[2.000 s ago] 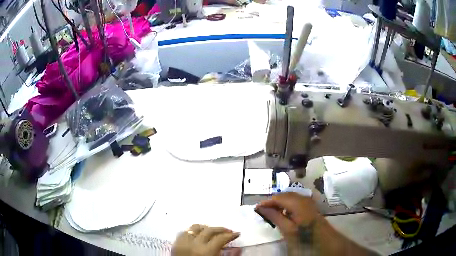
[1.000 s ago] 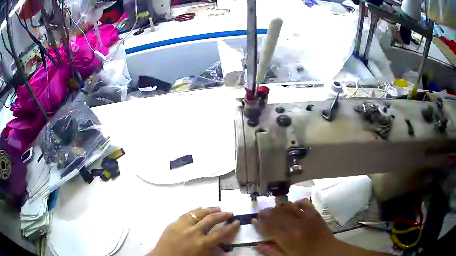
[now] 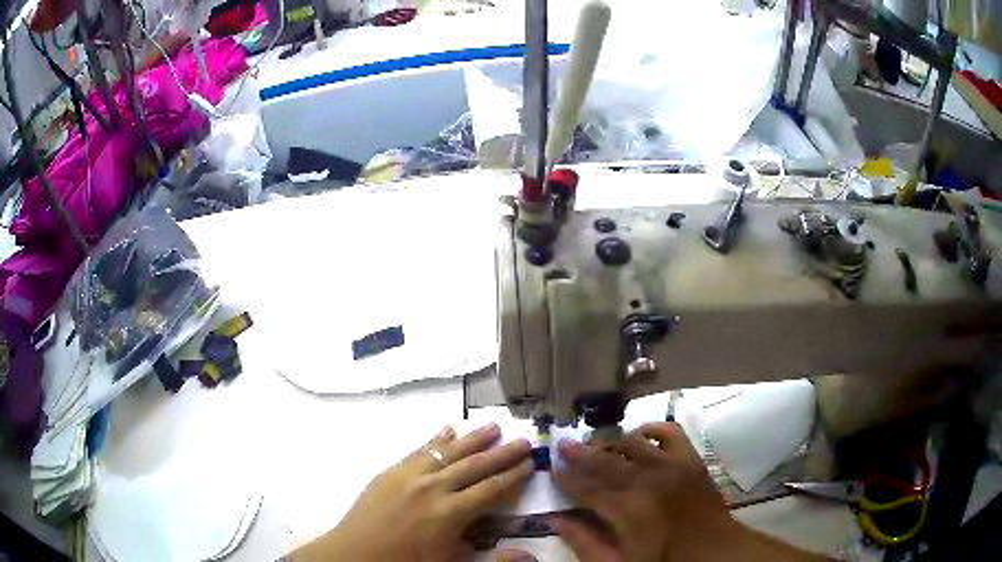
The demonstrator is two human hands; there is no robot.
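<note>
My left hand [image 3: 445, 489] lies flat with a ring on one finger, pressing a white panel [image 3: 527, 496] just in front of the needle. My right hand [image 3: 632, 483] presses the panel on the other side, fingertips near the presser foot [image 3: 544, 430]. A dark woven label [image 3: 541, 458] shows between my fingertips, under the foot; the rest of it is hidden. The sewing machine head [image 3: 626, 296] comes in from the right. Neither hand clearly grips anything.
A white panel with a dark label [image 3: 378, 341] lies behind the needle area. Loose labels [image 3: 220, 357] and a clear bag [image 3: 137, 291] are at left, with stacked panels [image 3: 176, 510]. A white folded pile [image 3: 758, 428] and snips [image 3: 824, 487] are at right.
Both hands have moved from the near edge to beside the needle. The label has passed from my right fingers to under the presser foot. The camera view has shifted right.
</note>
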